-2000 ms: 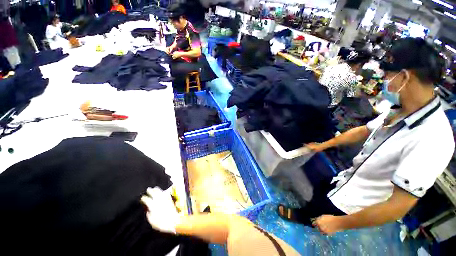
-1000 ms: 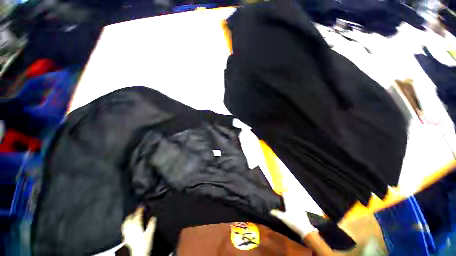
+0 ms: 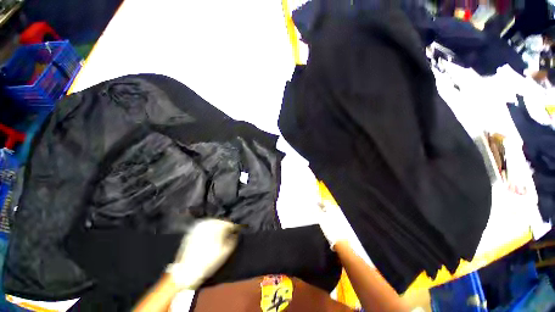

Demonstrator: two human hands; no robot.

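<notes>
A large black lined garment (image 3: pixel 146 177) lies spread on the white table, its shiny wrinkled lining up, with a small white label (image 3: pixel 244 177) on it. A matte black band (image 3: pixel 274 253) runs along its near edge. My left hand (image 3: pixel 207 250), in a white glove, is on this band with its fingers bent over the cloth; the fingertips are blurred. My right hand (image 3: pixel 333 226), in a thin white glove, is at the band's right end; its fingers are faint against the white table, so its hold cannot be told.
A thick black garment stack (image 3: pixel 389 146) with layered near edges lies on the right. A blue crate (image 3: pixel 42 76) stands at the far left. Red-handled tools (image 3: pixel 498 155) lie beyond the stack. Yellow edging (image 3: pixel 502 247) borders the white table (image 3: pixel 201 49).
My left hand has moved right and up onto the band. My right hand has moved up slightly. The band now lies straighter across the near side, and the lining is spread wider to the left.
</notes>
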